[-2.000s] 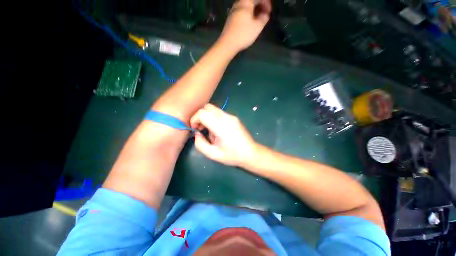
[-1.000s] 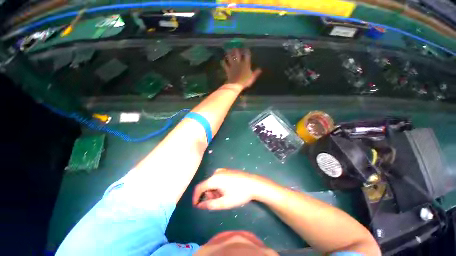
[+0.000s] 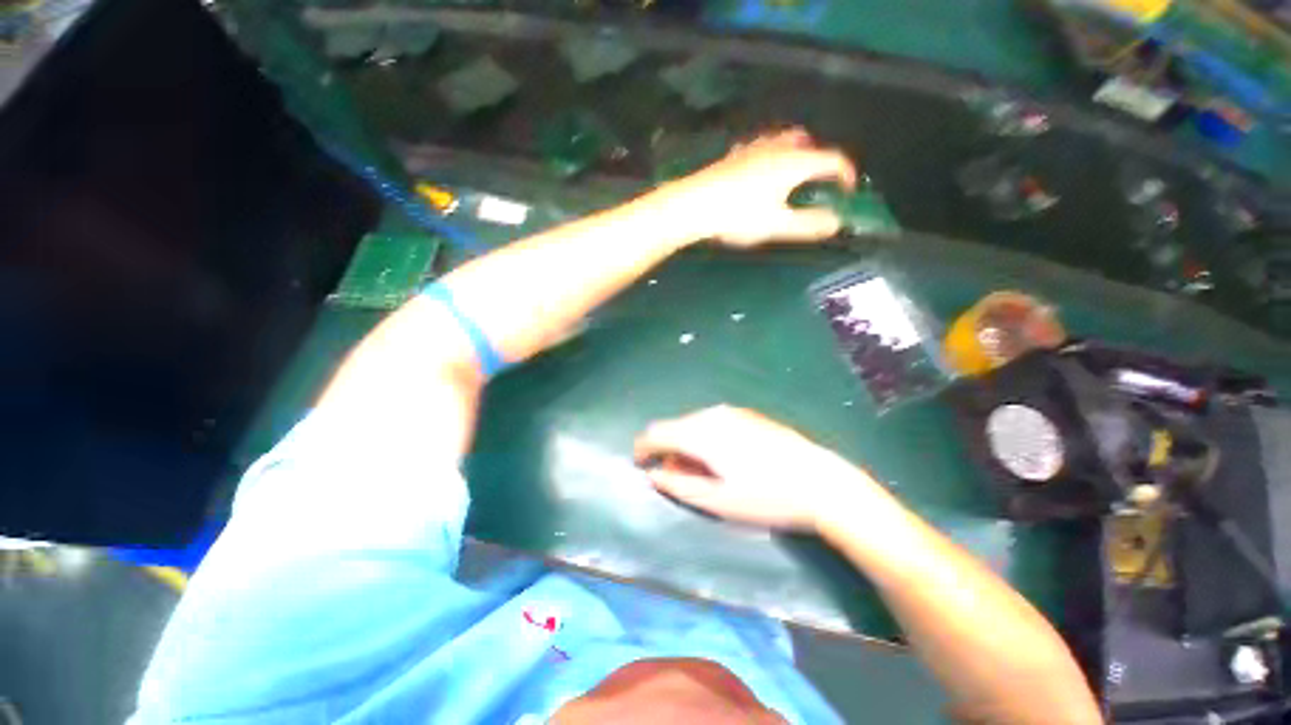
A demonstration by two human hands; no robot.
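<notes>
My left hand (image 3: 779, 191) is over the near edge of the dark belt, its fingers and thumb around a green circuit board (image 3: 867, 211). The board is mostly hidden by the hand and blurred. A blue wrist strap (image 3: 465, 329) is around my left forearm. My right hand (image 3: 736, 465) is low over the bench mat, fingers curled in, with no object visible in it. A clear component tray (image 3: 881, 337) with small black parts and a white patch lies right of my left hand.
A yellow tape roll (image 3: 1002, 333) touches the tray's right side. A black fan-like housing (image 3: 1022, 442) and a dark boxy unit (image 3: 1154, 609) stand at right. A loose green board (image 3: 387, 269) lies at left. The belt (image 3: 906, 135) carries several boards.
My left hand has left the strap area's far reach over the belt and come back to its near edge with a green board. My right hand let go of the strap earlier and stays over the mat.
</notes>
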